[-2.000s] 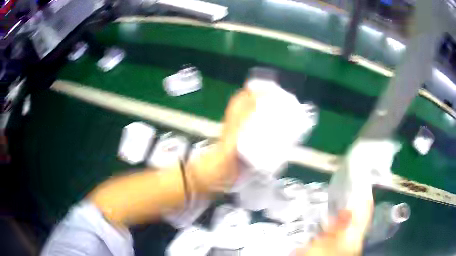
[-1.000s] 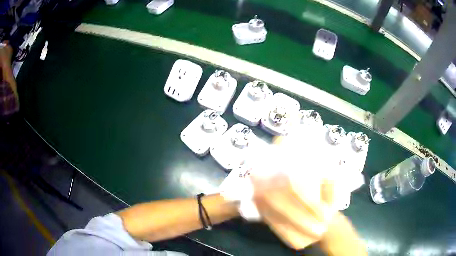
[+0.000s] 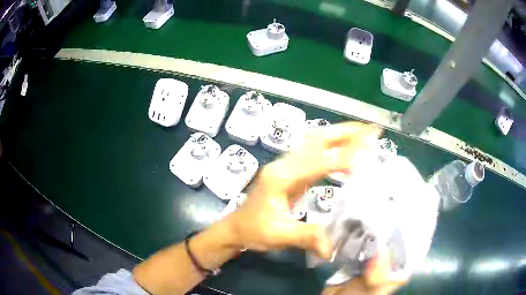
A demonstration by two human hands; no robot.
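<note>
My left hand is over the bench, blurred, with thumb and fingers spread apart around a gap; adapters on the bench show through the gap. My right hand, mostly hidden at the bottom, is closed on a white outlet adapter with its greyish plug side facing my left hand. A large overexposed white mass, which looks like a cloth, is around it; the border between cloth and adapter is unclear. Plug-in adapters lie in rows on the bench, most with pins up; the left-end adapter shows its socket face.
A clear bottle with a pale cap stands tilted in view at right. A cream rail separates the bench from the green belt, which carries spaced adapters. A grey post rises at right. The bench's curved edge is at lower left.
My hands were close together over the white mass; now my left hand is spread apart from it. The adapter's plug side has come into view. The camera view has shifted slightly.
</note>
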